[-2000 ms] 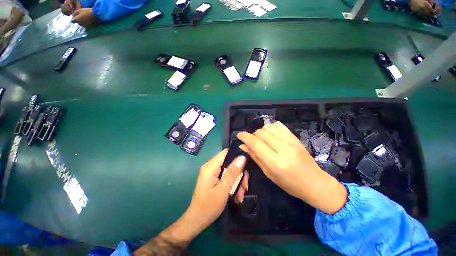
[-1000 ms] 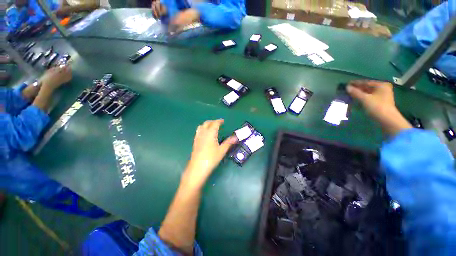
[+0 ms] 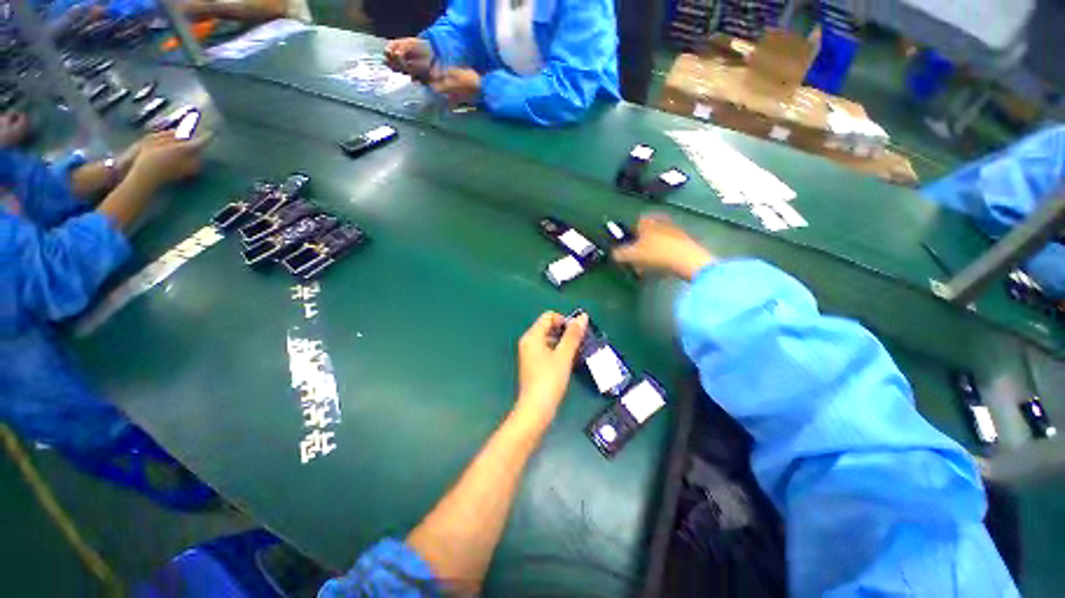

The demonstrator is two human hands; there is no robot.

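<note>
My left hand (image 3: 547,362) grips the upper end of a black handset (image 3: 604,369) with a white patch, thumb and fingers closed on it. A second handset (image 3: 628,416) lies close beside it on the green bench. My right hand (image 3: 663,248), slightly blurred, is stretched out to the belt with its fingers closed on another dark handset (image 3: 618,231), which they partly hide. Two handsets (image 3: 566,272) lie crossed just left of it. The black parts tray (image 3: 668,514) is mostly hidden under my right sleeve; some dark parts show inside.
Dark empty housings (image 3: 292,234) are bunched at left, with a pale strip of small parts (image 3: 313,391) before them. Another worker's hands (image 3: 164,158) hold a handset at left. A person in blue (image 3: 543,58) works across the line. White sheets (image 3: 736,175) and a metal post (image 3: 1004,251) are beyond.
The view has shifted rightward and up. My right hand has moved from the right side to the handsets on the belt. My left hand has closed on the upper near handset, now apart from its neighbour.
</note>
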